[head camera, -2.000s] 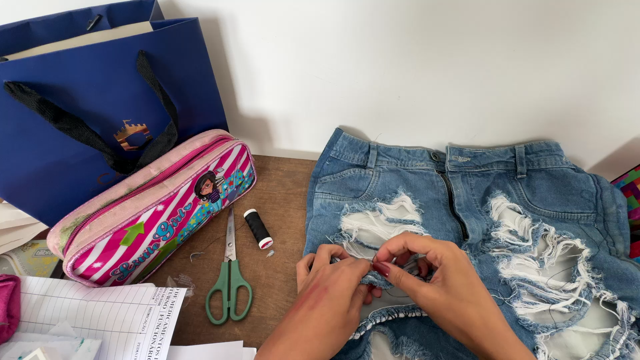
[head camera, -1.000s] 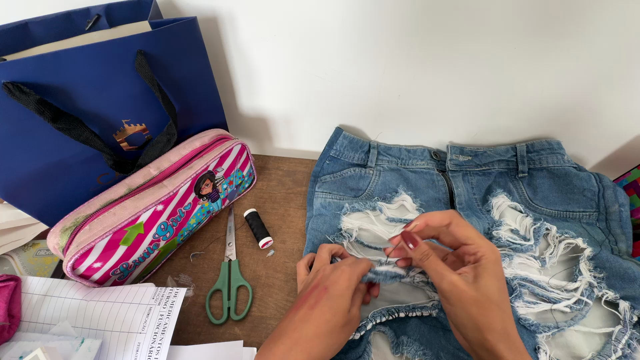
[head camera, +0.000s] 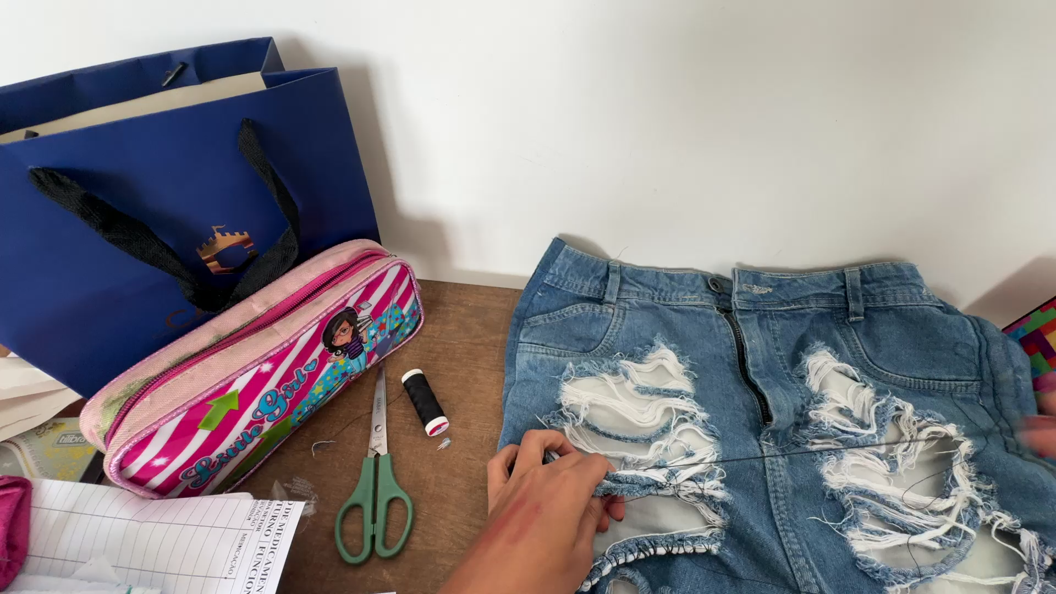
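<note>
Ripped denim shorts (head camera: 747, 363) with white frayed patches lie front up on the wooden table. My left hand (head camera: 549, 503) pinches the denim at the lower edge of the left frayed patch. A dark thread (head camera: 792, 450) runs taut from beside those fingers across the shorts to the right. My right hand (head camera: 1038, 436) is a blur at the right edge of the view, mostly cut off, and whether it holds a needle cannot be seen. Dark stitches line a torn edge below my left hand. Left of the shorts lie green-handled scissors (head camera: 374, 503) and a spool of black thread (head camera: 425, 403).
A pink pencil case (head camera: 272, 371) leans by a blue paper bag (head camera: 181, 190) at the left. Printed paper sheets (head camera: 157, 536) lie at the lower left. Thread scraps (head camera: 323, 445) are on the wooden table (head camera: 462, 330). A white wall stands behind, and a multicoloured item (head camera: 1035, 334) is at the right edge.
My right hand has moved from beside my left hand far out to the right, and the dark thread is now stretched across the shorts. My left hand stays on the denim.
</note>
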